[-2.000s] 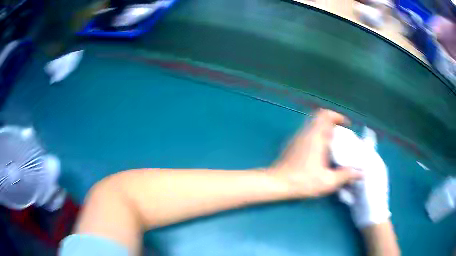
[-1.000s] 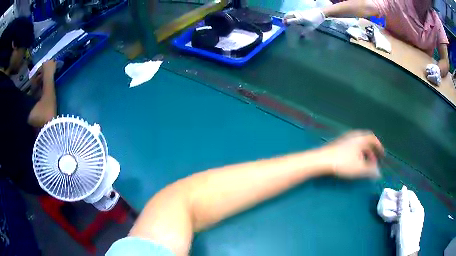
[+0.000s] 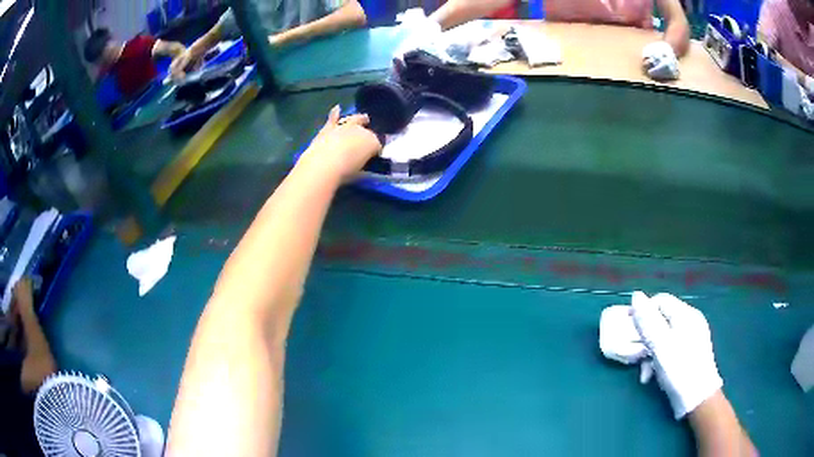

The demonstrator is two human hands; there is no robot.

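Black headphones (image 3: 451, 125) lie on a white liner in a blue tray (image 3: 428, 191) on the dark green conveyor. My bare left hand (image 3: 350, 145) is at the tray's left side, against the near ear cup and headband. Its fingertips are partly hidden, so I cannot tell whether it grips the headphones or the tray's edge. My right hand (image 3: 676, 348), in a white glove, holds a white wadded cleaning cloth (image 3: 622, 334) above the green bench at the right.
A crumpled white wipe (image 3: 152, 264) lies on the bench at left. A white fan (image 3: 87, 428) stands at lower left. Another person's white-gloved hand (image 3: 418, 34) is at the tray's far edge. Other people sit at left and across the belt. A white object (image 3: 804, 359) is cut off at right.
My left hand has moved away from near my right hand, far up and left to the tray. The tray now sits nearer, as the view has turned. My right hand still holds the cloth.
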